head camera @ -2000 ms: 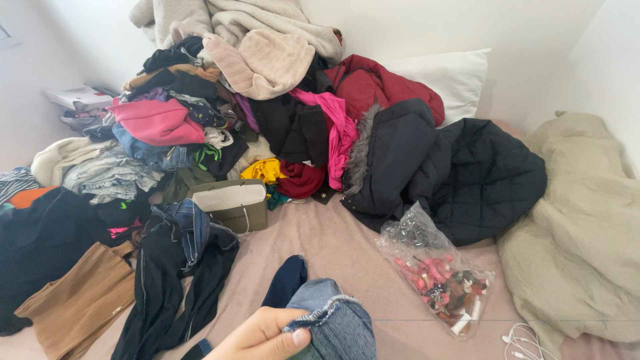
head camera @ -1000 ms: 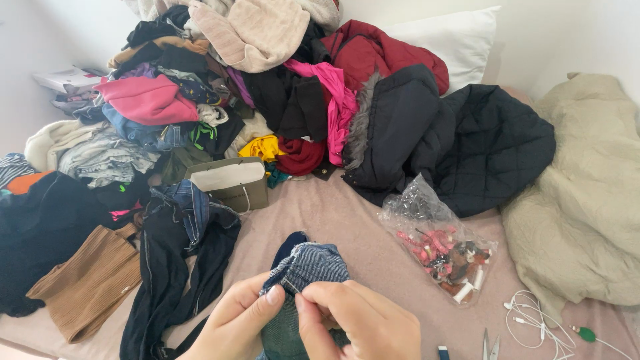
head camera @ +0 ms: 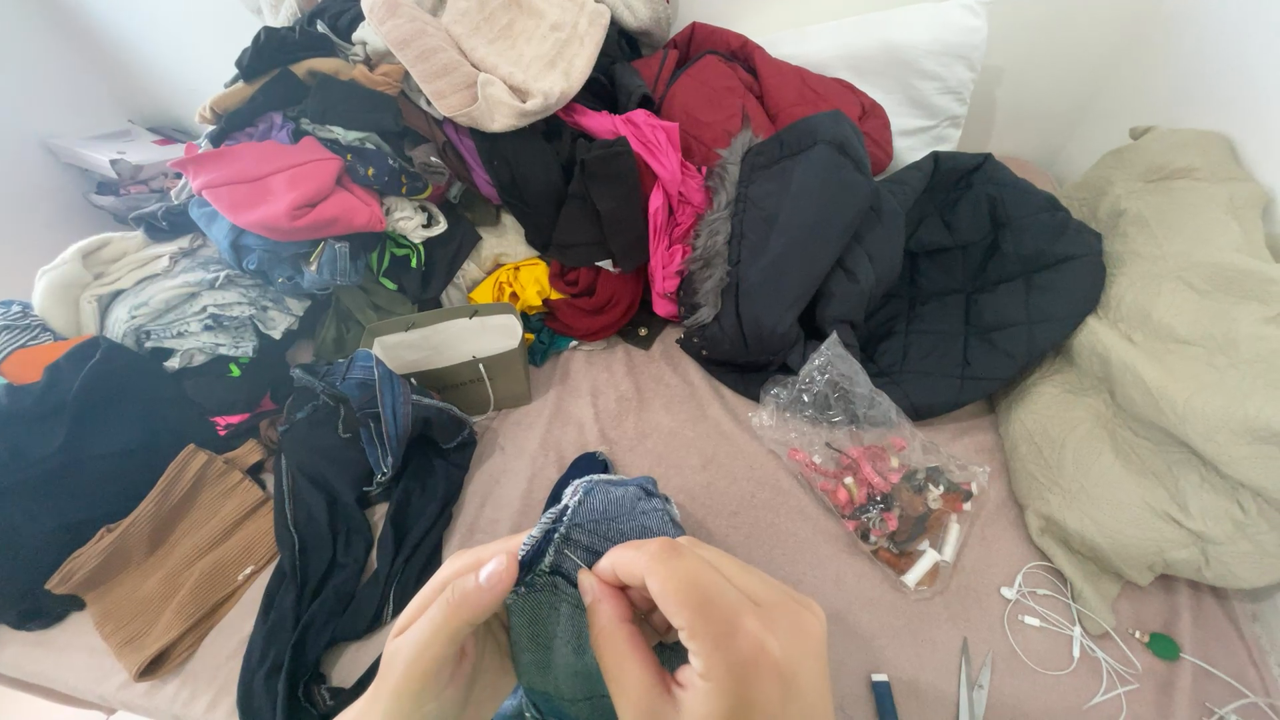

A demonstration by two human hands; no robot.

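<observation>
A piece of blue denim [head camera: 620, 510] with a frayed seam is held up at the bottom middle of the head view. My left hand [head camera: 450, 630] grips its left edge between thumb and fingers. My right hand [head camera: 700, 620] pinches a thin sewing needle [head camera: 575, 556] between thumb and forefinger, its tip at the denim just below the seam. The lower part of the cloth is partly hidden behind my right hand. Scissors [head camera: 972, 685] and a small dark blue object [head camera: 883, 697] lie to the right of my hands.
A clear plastic bag [head camera: 880, 490] of thread spools lies at the right, near a white cable [head camera: 1075, 625]. Behind are a clothes pile [head camera: 280, 190], a paper bag [head camera: 465, 365] and a dark quilted jacket [head camera: 980, 290]. Dark trousers [head camera: 320, 540] lie at the left.
Two seconds ago only my left hand showed, holding the denim. My right hand has since come to the cloth, and the needle now shows in its fingers. The scissors have come into view.
</observation>
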